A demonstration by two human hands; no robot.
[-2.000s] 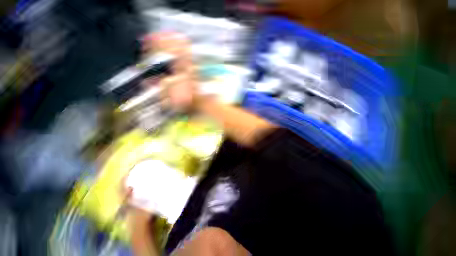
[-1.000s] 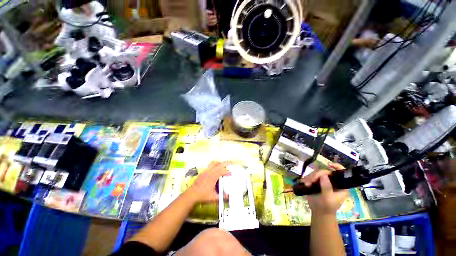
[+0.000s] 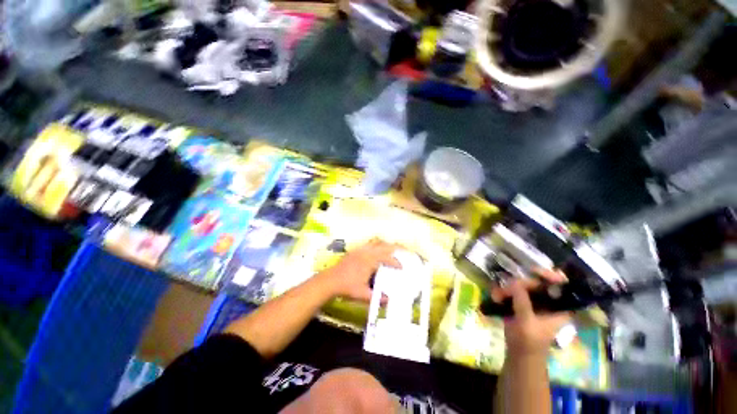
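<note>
The white housing [image 3: 398,311] lies at the bench's near edge, its flat end towards me, bright and partly washed out. My left hand [image 3: 364,271] holds it by its far left side. My right hand [image 3: 527,311] is to the right of it, closed around the black electric screwdriver [image 3: 549,299], which lies roughly level with its tip end pointing left. The driver is apart from the housing. The bit is too blurred to make out.
A round metallic tub [image 3: 452,175] and a crumpled clear bag [image 3: 383,137] stand beyond the housing. Parts boxes [image 3: 509,252] are behind my right hand. Small parts [image 3: 121,174] lie at left. A ring lamp [image 3: 549,40] hangs at the upper right. A blue crate [image 3: 61,323] is at lower left.
From a blurred view turned elsewhere, the view came to the bench, then tilted. Since one second ago, both hands keep their holds on the housing and the screwdriver.
</note>
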